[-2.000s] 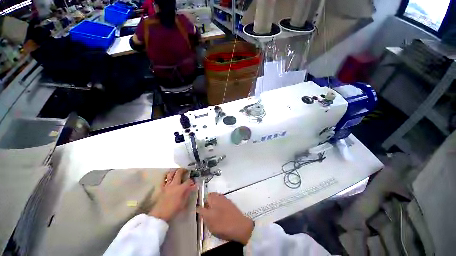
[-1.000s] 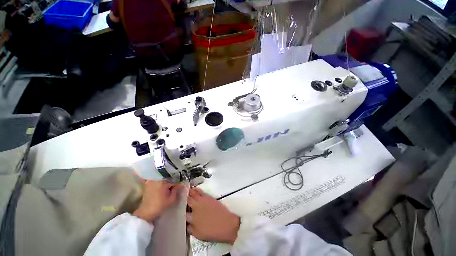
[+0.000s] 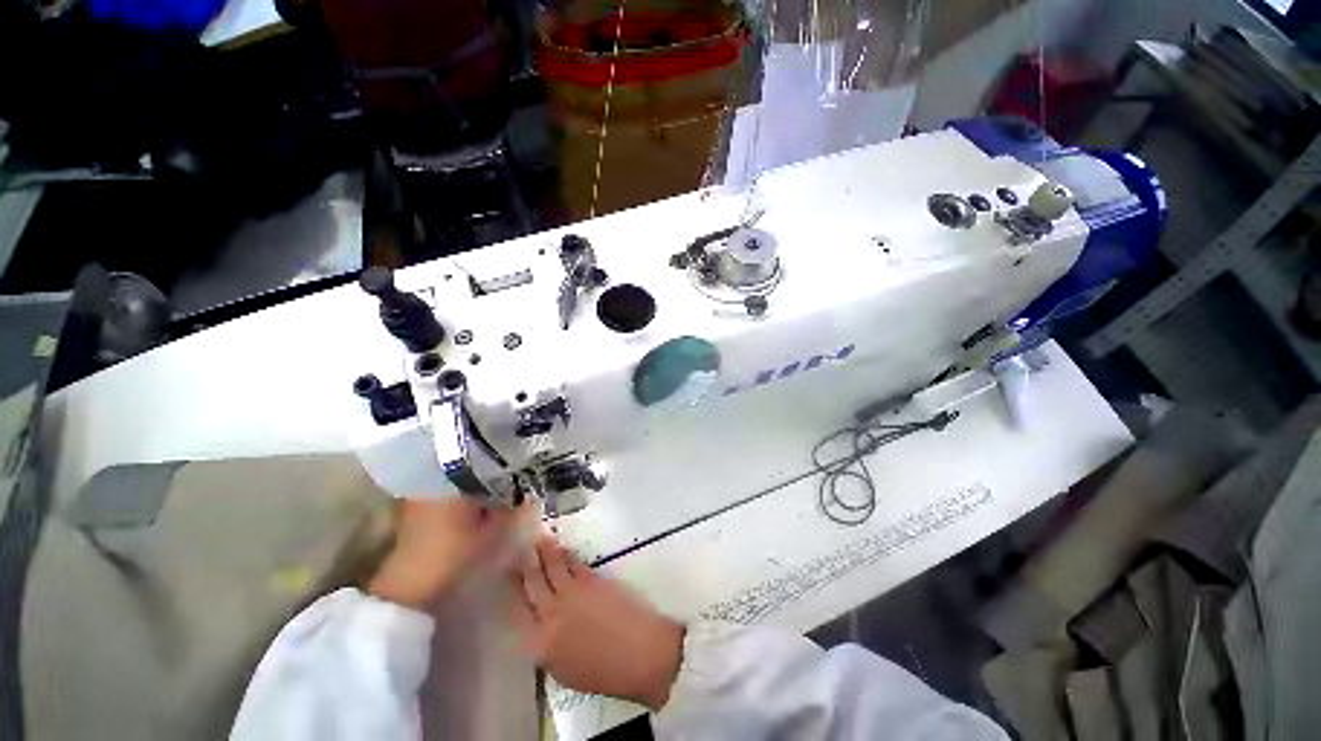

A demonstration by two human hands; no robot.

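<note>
The beige-grey fabric panel [image 3: 203,608] lies flat at the left of the sewing machine [image 3: 811,333], its right edge running up to the presser foot [image 3: 562,485]. A darker grey tab [image 3: 133,495] shows at its upper left corner. My left hand [image 3: 442,550], slightly blurred, lies on the panel with its fingertips at the edge just in front of the presser foot. My right hand [image 3: 601,630] is beside it, fingertips at the same edge. The needle point cannot be made out, and the fingers' hold is partly hidden.
A thin black cable [image 3: 848,478] lies coiled on the table below the machine arm, beside a printed ruler scale [image 3: 869,557]. The blue motor [image 3: 1108,217] is at the right end. Draped grey-brown pieces [image 3: 1130,623] are at lower right. An orange-rimmed bin [image 3: 638,138] stands behind.
The view has moved closer to the machine and tilted down. My hands stay at the panel edge by the presser foot; my right hand's fingers have shifted slightly along it.
</note>
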